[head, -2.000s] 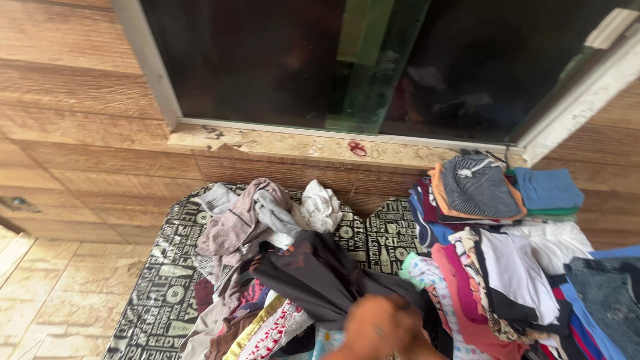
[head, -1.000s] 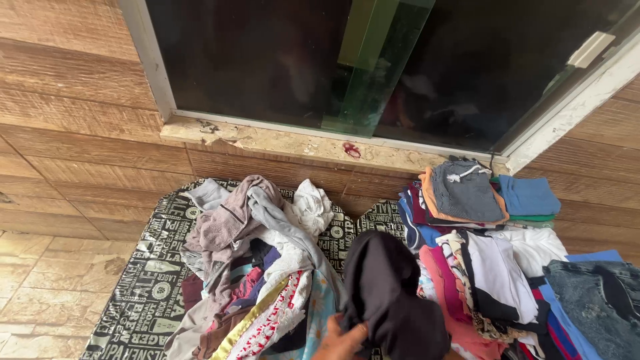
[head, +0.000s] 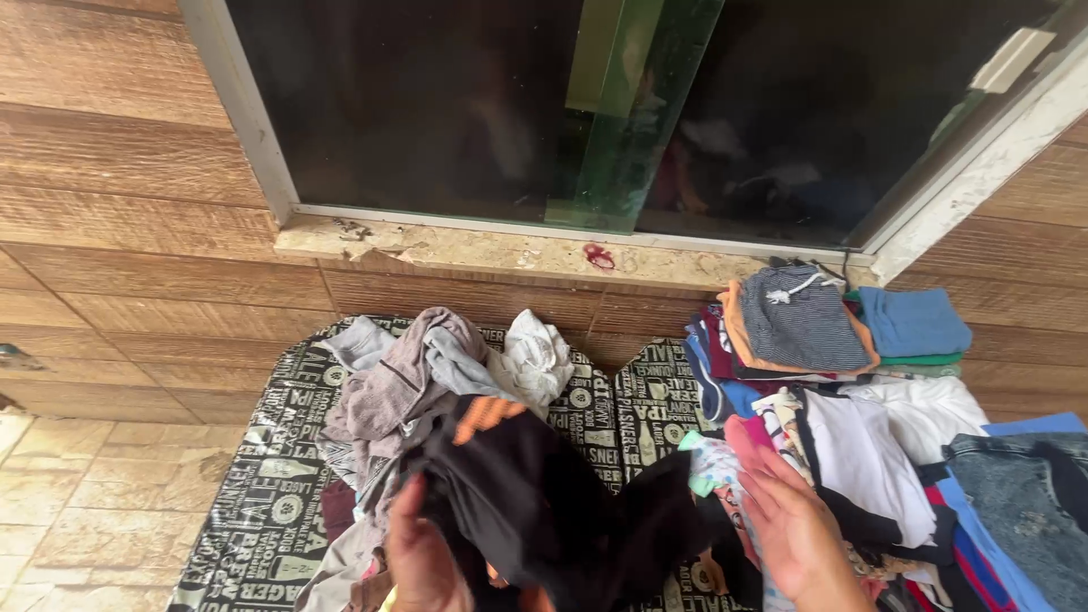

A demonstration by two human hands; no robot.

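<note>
A black garment with orange parts (head: 544,501) hangs spread between my hands, above the printed covering, and blurs with motion. My left hand (head: 421,552) is at its left edge, thumb up; whether the fingers grip the cloth cannot be told. My right hand (head: 790,527) is beside the garment's right end, palm turned inward and fingers extended apart, holding nothing visible. Behind my left hand lies a loose heap of clothes with a mauve-grey garment (head: 391,391) and a white crumpled cloth (head: 534,357). Folded clothes, with striped drawstring shorts (head: 790,319) on one stack, lie at the right.
The black printed covering (head: 255,510) lies under the clothes. Behind are a stone window sill (head: 501,255), with a dark red mark or small item (head: 598,255) on it, and a glass window. Blue folded cloth (head: 914,323) and denim (head: 1028,493) lie at the right.
The black garment, bunched above one hand a second ago, is now spread out, and orange parts show. Both hands are now in view, on either side of it.
</note>
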